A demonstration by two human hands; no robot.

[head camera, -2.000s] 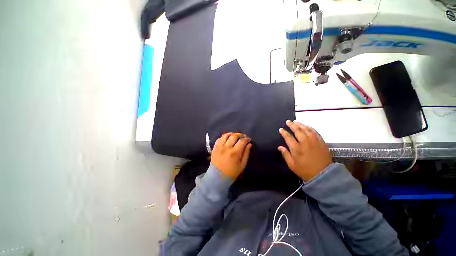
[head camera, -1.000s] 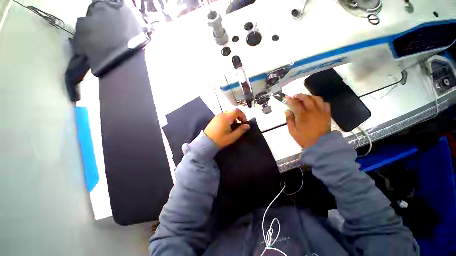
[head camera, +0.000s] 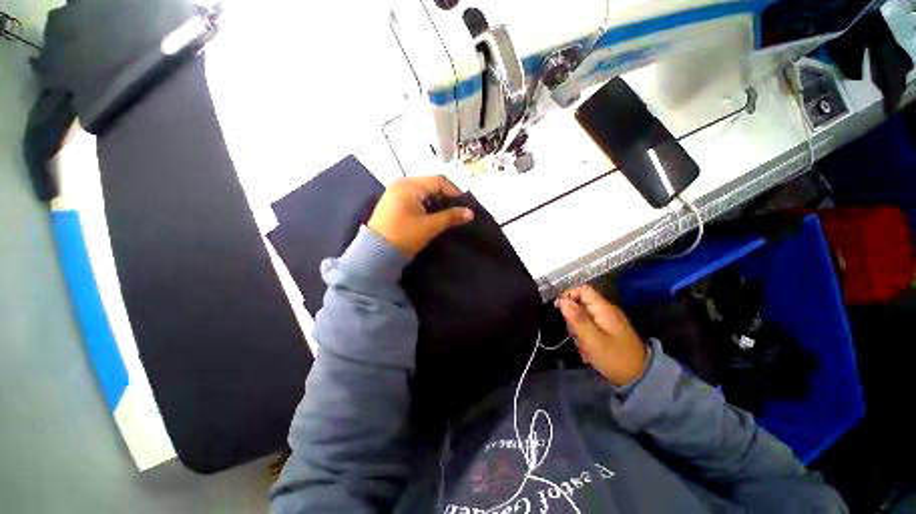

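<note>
A dark cut panel lies folded on the table below the needle area and hangs over the front edge towards my lap. My left hand pinches its upper edge near the presser foot. My right hand is at the table's front edge, right of the panel, with fingertips drawn together. I cannot tell whether it holds the panel's edge, a tool or nothing. The sewing machine stands above the work. The snips do not show on the table.
A long dark strip of stacked panels lies at left, with bundled dark cloth at its top. A smartphone with a white cable lies right of the needle. A blue crate stands below right.
The view has shifted. My right hand has moved from beside the needle down to the table's front edge. The snips seen on the table earliest are gone from there. My left hand still pinches the panel.
</note>
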